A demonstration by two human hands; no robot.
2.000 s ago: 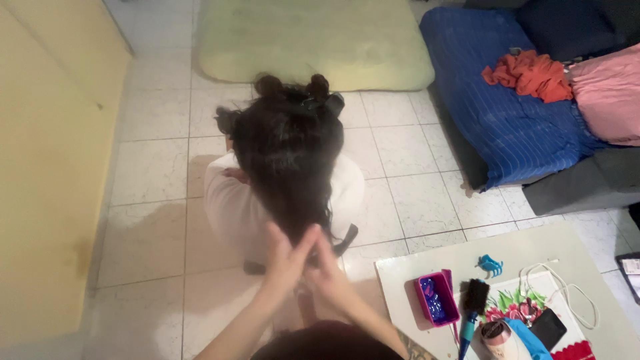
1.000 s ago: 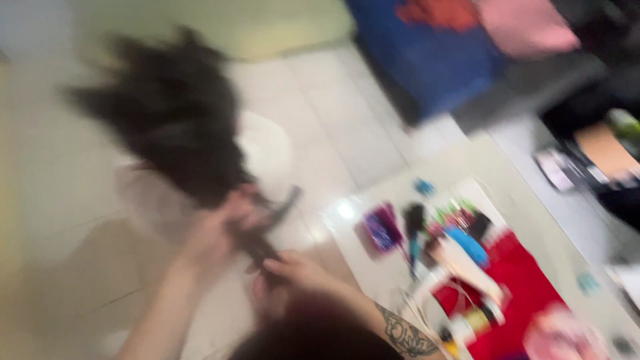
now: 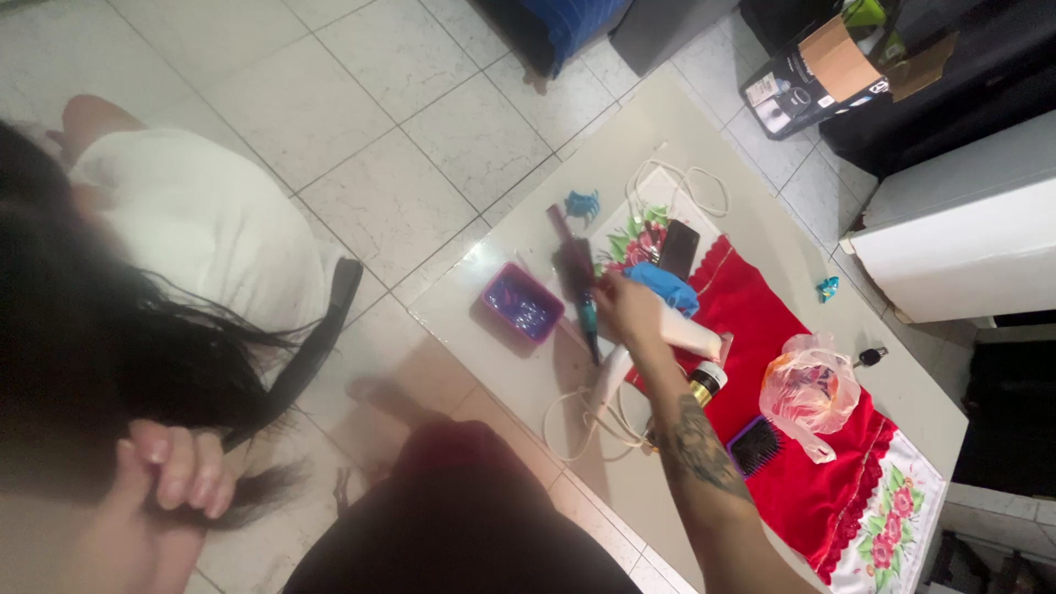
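Observation:
My left hand (image 3: 173, 478) is closed around the lower end of a person's long dark hair (image 3: 74, 330) at the lower left. A dark band-like strip (image 3: 330, 330) stands out beside the hair. The person wears a white top (image 3: 206, 214). My right hand (image 3: 623, 301) reaches over the table between a round brush (image 3: 577, 280) with a teal handle and a hair dryer (image 3: 685, 330). Its fingertips are partly hidden, so what they touch cannot be told. A purple comb (image 3: 563, 227) lies by the brush head. A pink-rimmed box (image 3: 521, 305) holds small blue things.
On the table (image 3: 462, 330) lie a blue claw clip (image 3: 582, 205), a phone (image 3: 680, 249), a paddle brush (image 3: 755, 447), a plastic bag (image 3: 810, 388), keys (image 3: 870, 356) and white cords (image 3: 569, 445). An open carton (image 3: 813, 82) stands beyond.
My right hand has left the hair and reached over to the table. My left hand still holds the hair. The view has swung right, toward the table.

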